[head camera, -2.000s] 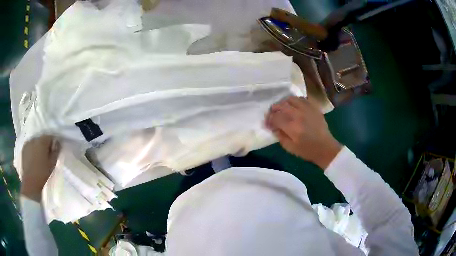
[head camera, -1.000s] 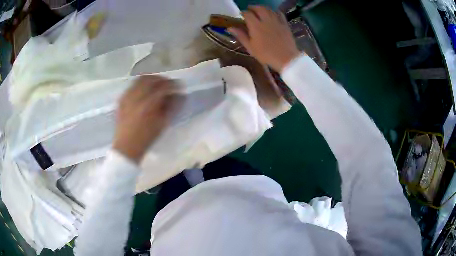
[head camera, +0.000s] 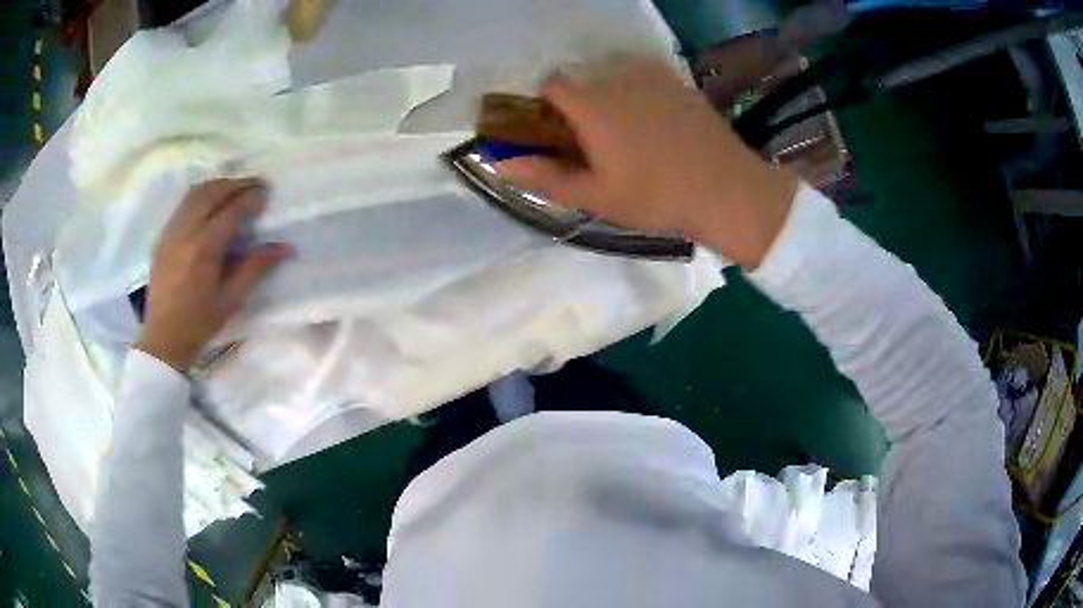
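A white garment piece (head camera: 380, 238) lies spread over the pressing surface, with a straight strip running along it. My right hand (head camera: 641, 149) grips the brown handle of the steam iron (head camera: 534, 214), whose silver body rests on the right part of the cloth, its tip pointing left. My left hand (head camera: 214, 261) lies on the left part of the cloth, fingers apart and slightly bent. A dark label (head camera: 139, 303) is partly hidden beside my left hand. The board under the cloth is hidden.
The grey iron rest (head camera: 817, 149) is at the right table edge, with a dark hose (head camera: 903, 74) nearby. A small yellow lump (head camera: 305, 17) lies at the far side. Layered white cloth (head camera: 214, 475) hangs at the lower left. A yellow-framed holder (head camera: 1036, 416) stands far right.
My right hand has brought the iron from its rest leftward onto the cloth. My left hand has moved from the middle of the cloth to its left part.
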